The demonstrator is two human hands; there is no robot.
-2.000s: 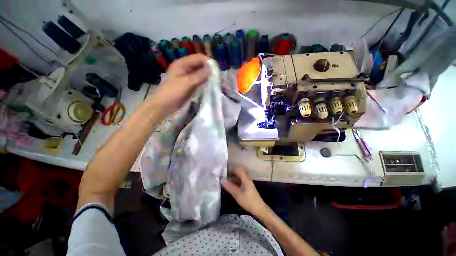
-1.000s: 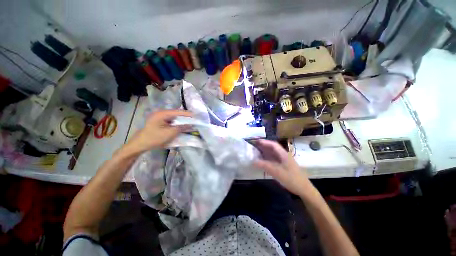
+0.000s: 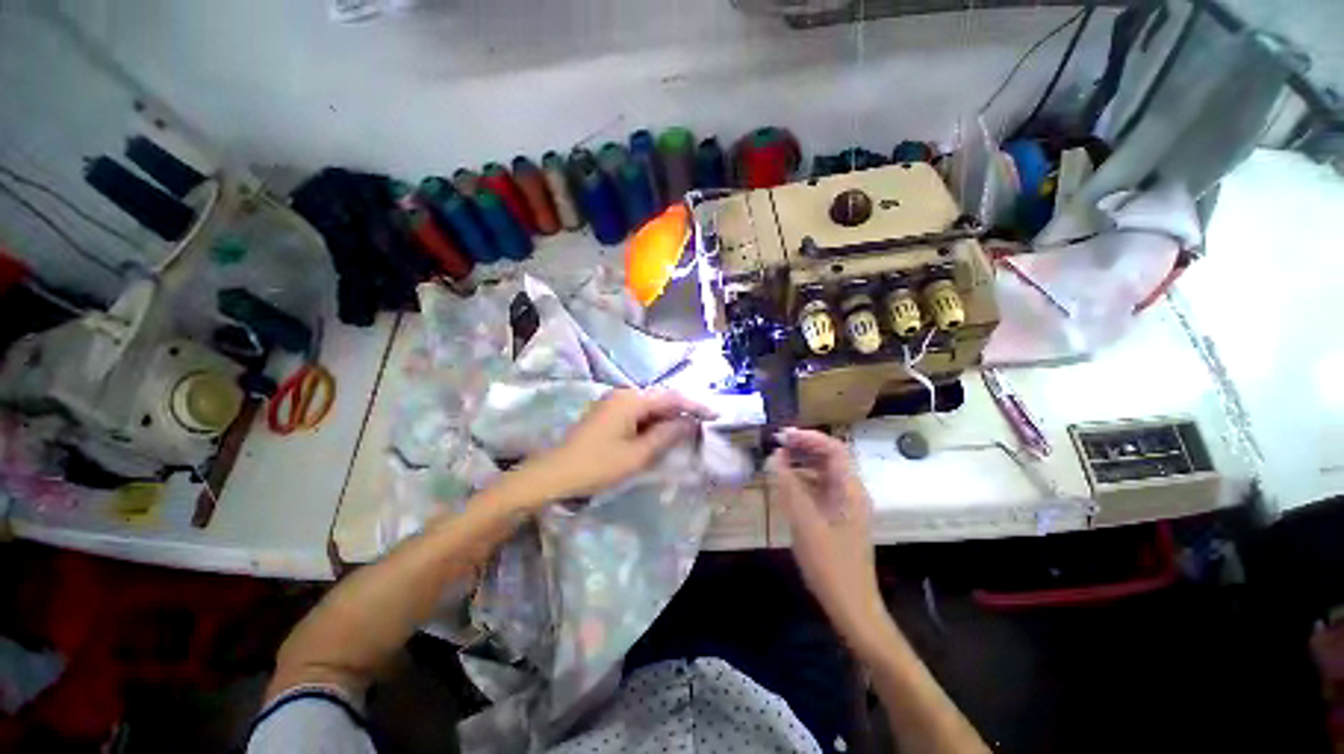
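The pale grey garment piece (image 3: 619,545) with faint pink and green blotches lies crumpled left of and in front of the overlock machine (image 3: 840,236) and hangs over the table edge. My left hand (image 3: 641,435) pinches its edge just in front of the brightly lit needle area (image 3: 744,346). My right hand (image 3: 818,479) is at the cloth's right end, fingertips close together; whether they grip the cloth is too blurred to tell. An orange guard (image 3: 658,256) is left of the needle area.
Thread spools (image 3: 604,192) line the wall. Scissors (image 3: 302,399) and a second sewing machine (image 3: 133,383) are at left. A slim pinkish tool (image 3: 1017,413), a small dark disc (image 3: 912,445) and a metal-edged tray (image 3: 1142,454) are at right. Pale fabric (image 3: 1098,287) lies behind them.
My left hand has lowered the raised cloth and moved right, towards the needle area. The cloth is now spread on the table. My right hand has risen from the table's front edge to the machine front.
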